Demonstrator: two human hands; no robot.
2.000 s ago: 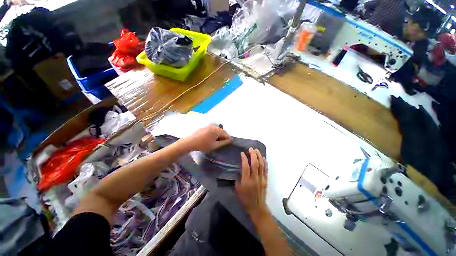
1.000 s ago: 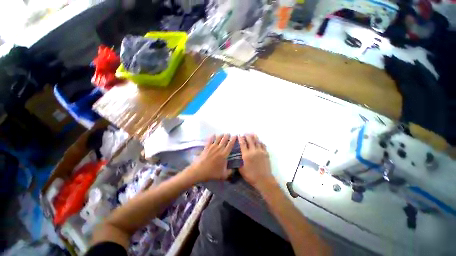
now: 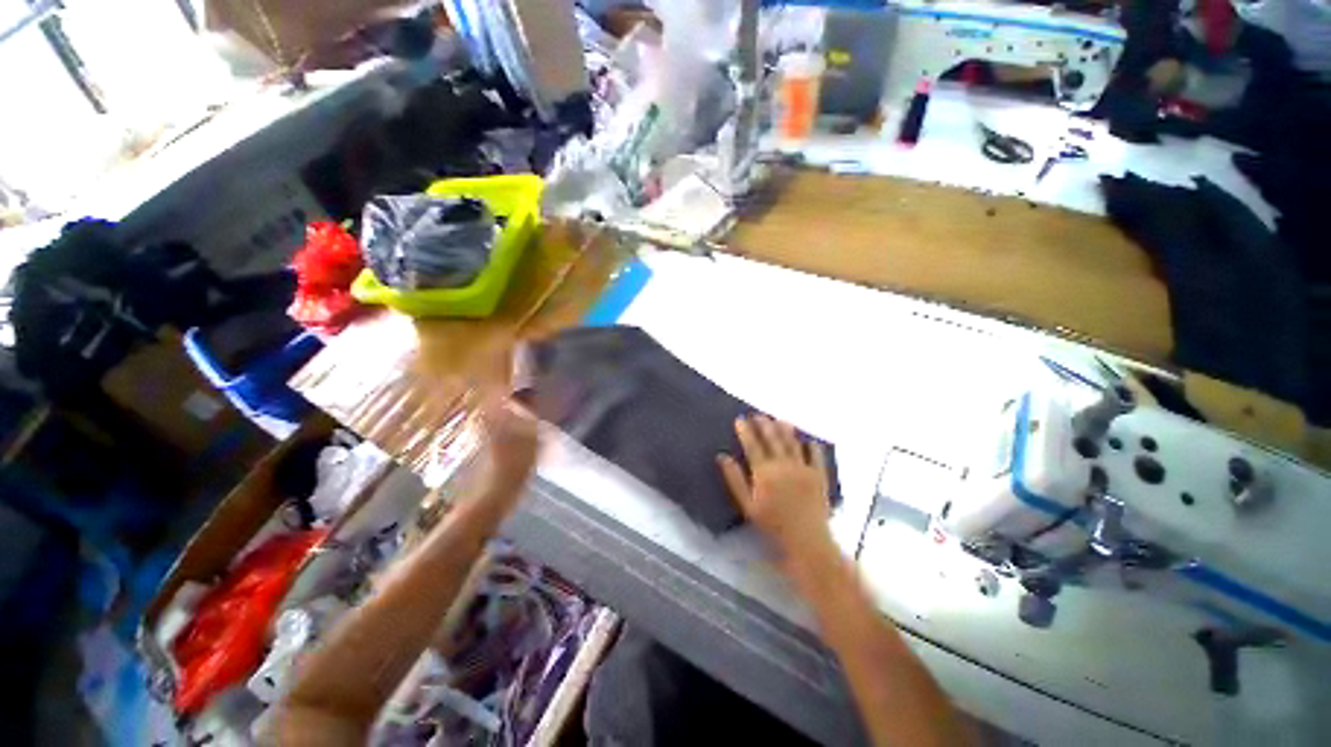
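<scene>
A dark grey fabric piece (image 3: 642, 416) lies spread on the white machine table (image 3: 788, 343), left of the sewing machine (image 3: 1044, 467). My right hand (image 3: 774, 474) lies on the right end of the piece with its fingers spread. My left hand (image 3: 504, 438) is blurred at the left end of the piece, near the table's front edge. Whether its fingers grip the fabric cannot be told. The pale pieces are not clearly visible.
A yellow-green basket (image 3: 511, 263) with a dark bag stands at the back left. A brown board (image 3: 949, 256) runs behind the table. Scrap-filled bin (image 3: 241, 613) at lower left. Scissors (image 3: 1004, 145) lie on the far table, where a person (image 3: 1197, 73) is partly visible.
The dark grey piece now lies spread out on the table. My left hand has moved left, away from my right hand, which has moved slightly right. The head view has shifted.
</scene>
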